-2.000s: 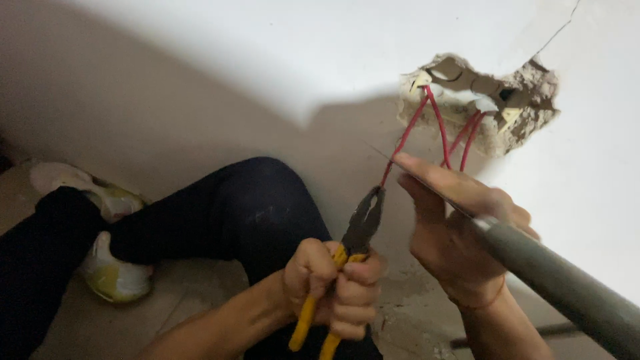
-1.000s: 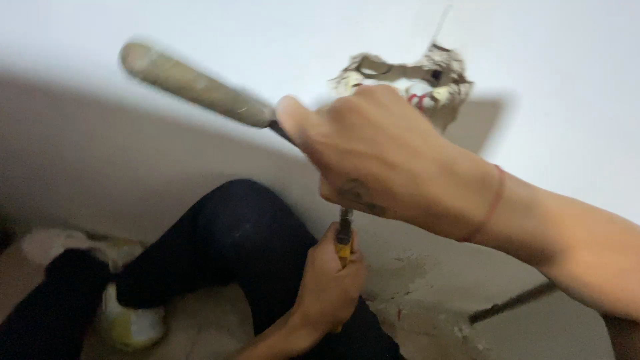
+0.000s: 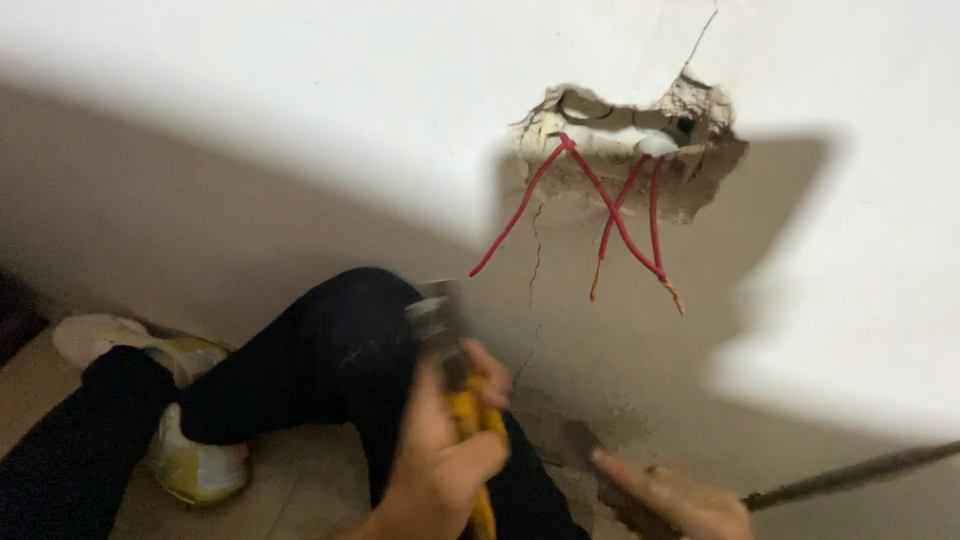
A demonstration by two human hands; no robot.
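Blurred by motion, my left hand [image 3: 450, 442] is closed around yellow-handled combination pliers [image 3: 469, 412], whose metal jaws point up in front of my knee. My right hand [image 3: 667, 495] is at the lower right with its index finger extended, over a dark flat tool [image 3: 585, 446] that is too blurred to name; whether the hand grips it is unclear. Above both hands, several red insulated wires [image 3: 517, 214] hang from a broken-out wall box [image 3: 615, 135]. Bare copper strands [image 3: 596, 283] show at some of the wire ends. Neither hand touches the wires.
The white wall [image 3: 262, 90] has cracks above and below the broken opening. My bent leg in dark trousers [image 3: 352, 352] and a shoe [image 3: 199, 461] are at the left. A dark rod [image 3: 855, 472] slants across the lower right.
My right hand has come down from in front of the wall opening to the lower right. The pliers were on a red wire two seconds ago and are now away from the wires.
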